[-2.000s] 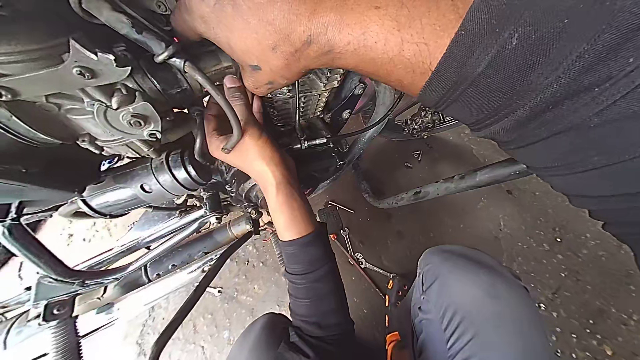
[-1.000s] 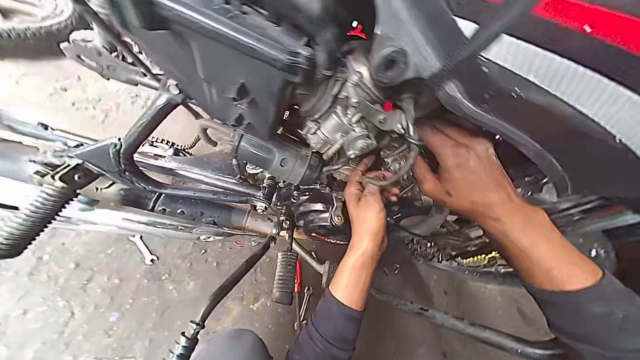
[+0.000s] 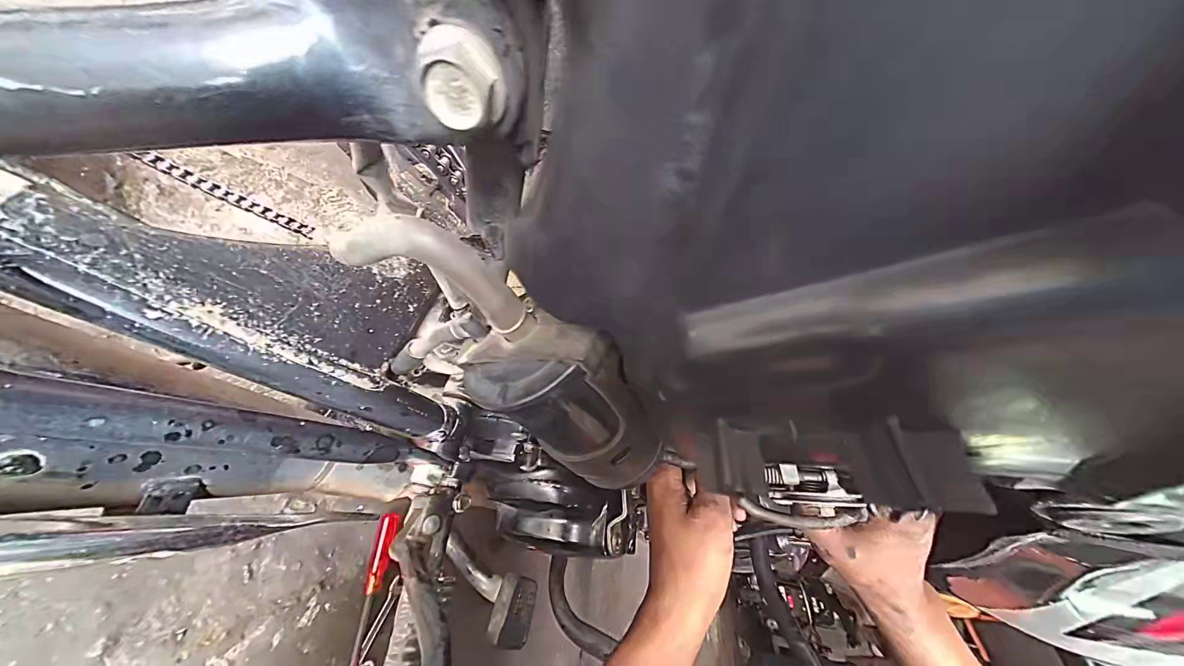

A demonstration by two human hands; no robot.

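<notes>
Both of my hands reach up into the underside of a motorcycle, low in the view. My left hand (image 3: 689, 527) is at the lower end of a black cylindrical housing (image 3: 573, 416), its fingertips hidden behind dark parts. To its right, my right hand (image 3: 879, 550) is bent at the wrist beside a thin grey hose (image 3: 795, 516) and a small metal part with a spring-like thread (image 3: 805, 481). What its fingers touch is hidden. A pale curved hose (image 3: 444, 254) runs up and left from the housing.
A large dark panel fills the upper right. Frame tubes and a big hex bolt (image 3: 460, 83) stand close at the upper left. A red-handled screwdriver (image 3: 379, 555) and other tools lie on the floor at the lower left, near a rubber-covered pedal (image 3: 511, 610). A chain (image 3: 222, 194) shows beyond the frame.
The view has moved a lot, now close under the motorcycle. Both hands remain among the engine-side parts, with the right hand now further from the left.
</notes>
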